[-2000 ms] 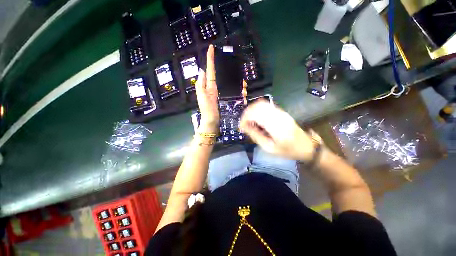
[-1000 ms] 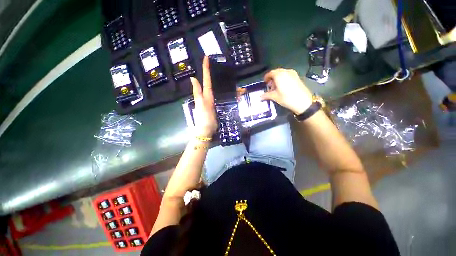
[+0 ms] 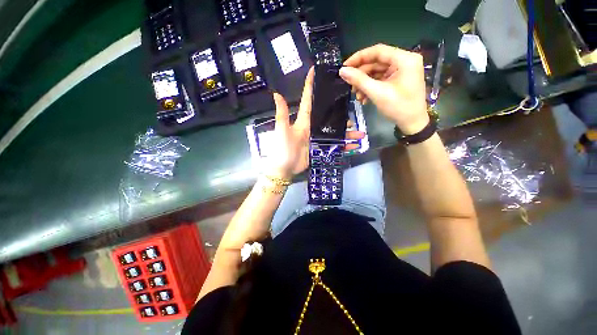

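Observation:
My left hand holds an open black flip phone upright in front of me, its dark screen above the keypad, with fingertips showing at its right edge. My right hand is at the right of the phone's top end, thumb and index finger pinched together; a thin clear film may be there, but I cannot tell. A pale film sheet with dark edges lies on the bench behind my left hand. The black tray beyond holds several open and closed phones and a white label.
Clear film scraps lie on the green bench at left, and more lie in the brown carton at right. Small black parts and a white wipe lie at upper right. Red phone trays stand below the bench at left.
The phone has moved up and right in my left hand, its screen now in full view. My right hand has left the film sheet and moved up beside the phone's top.

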